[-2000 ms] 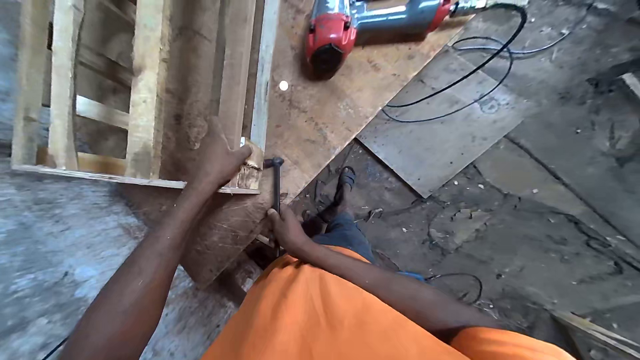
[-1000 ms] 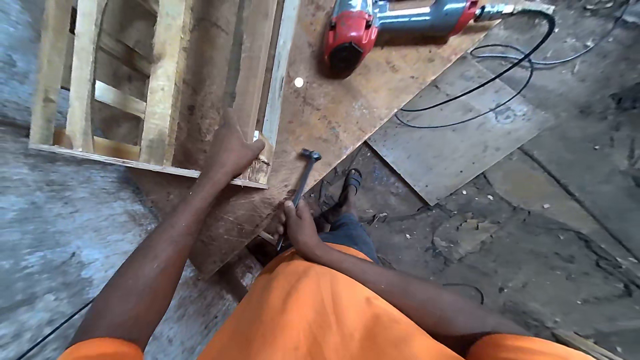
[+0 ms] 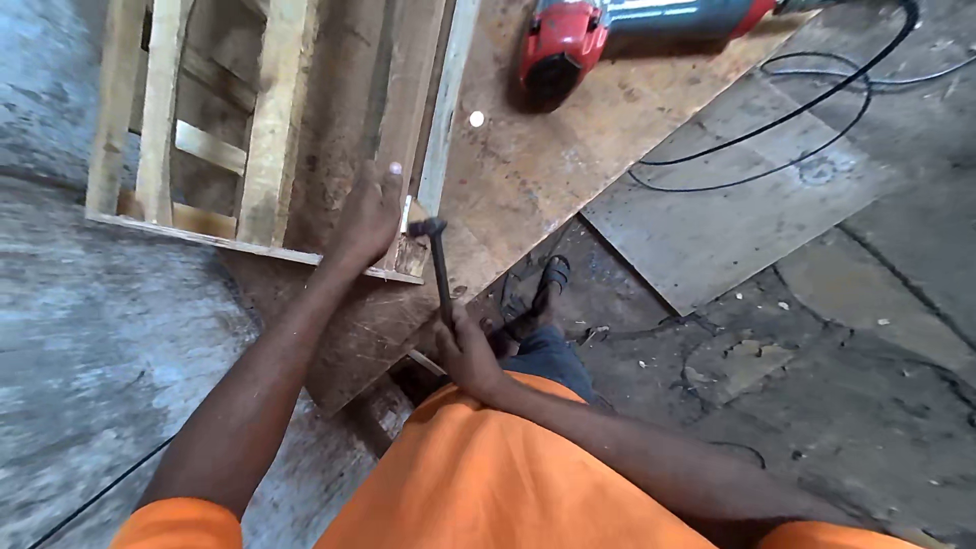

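My right hand (image 3: 467,352) is closed around the handle of a hammer (image 3: 440,263), whose head is at the right side of a wooden slatted frame (image 3: 274,137), near its lower right corner. My left hand (image 3: 370,217) rests on the frame's right-hand boards beside that corner; its fingertips are partly hidden, and whether it grips a board is not plain. A small pale piece (image 3: 406,215) shows between my left hand and the hammer head. Whether the hammer head touches the wood cannot be told.
A red and grey pneumatic nail gun (image 3: 564,49) lies on the wooden worktop (image 3: 549,164), with a black hose (image 3: 808,114) running off to the right. A flat board (image 3: 686,252) lies on the floor beyond the worktop's edge. A whitish wall (image 3: 114,343) stands at the left.
One second ago the hammer head was away from the frame, to its right; now it is back at the frame's corner. My left hand has stayed on the frame.
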